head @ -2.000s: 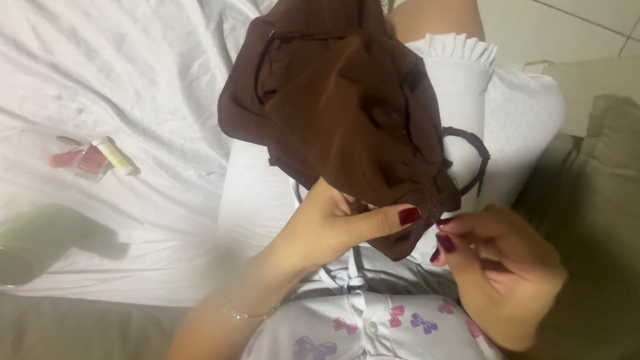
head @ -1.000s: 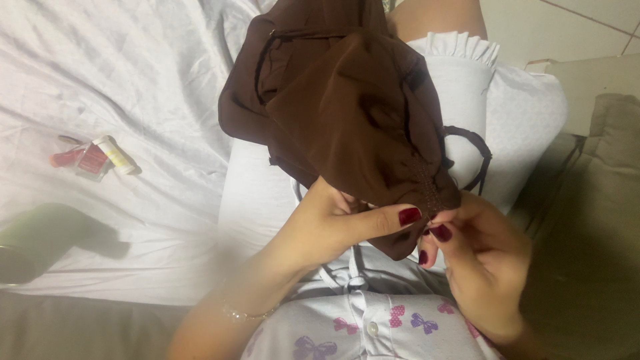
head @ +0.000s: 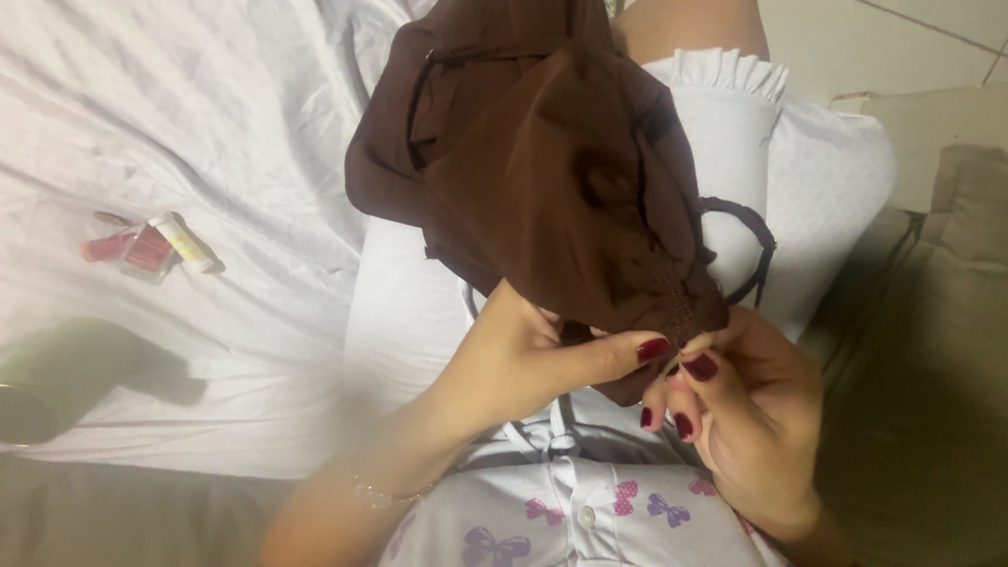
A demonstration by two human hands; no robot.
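Observation:
A brown fabric garment (head: 520,181) with stitched seams and a dark strap (head: 762,236) lies bunched over the lap. My left hand (head: 543,354) grips its lower edge, the thumb on top and the other fingers mostly hidden under the cloth. Close beside that thumb, my right hand (head: 740,402) pinches the edge at the end of a stitched seam between thumb and forefinger. Whether a needle or a thread is between these fingertips, I cannot tell.
On the white sheet (head: 260,150) at the left lie a white and yellow tube (head: 183,242) and a clear case with red contents (head: 148,252). A green cylindrical object (head: 55,378) is nearer. Right of the lap is greenish-brown upholstery (head: 929,354).
Two seconds ago my right hand was slightly lower and to the right; it has come closer against the cloth's edge. My left hand keeps its hold.

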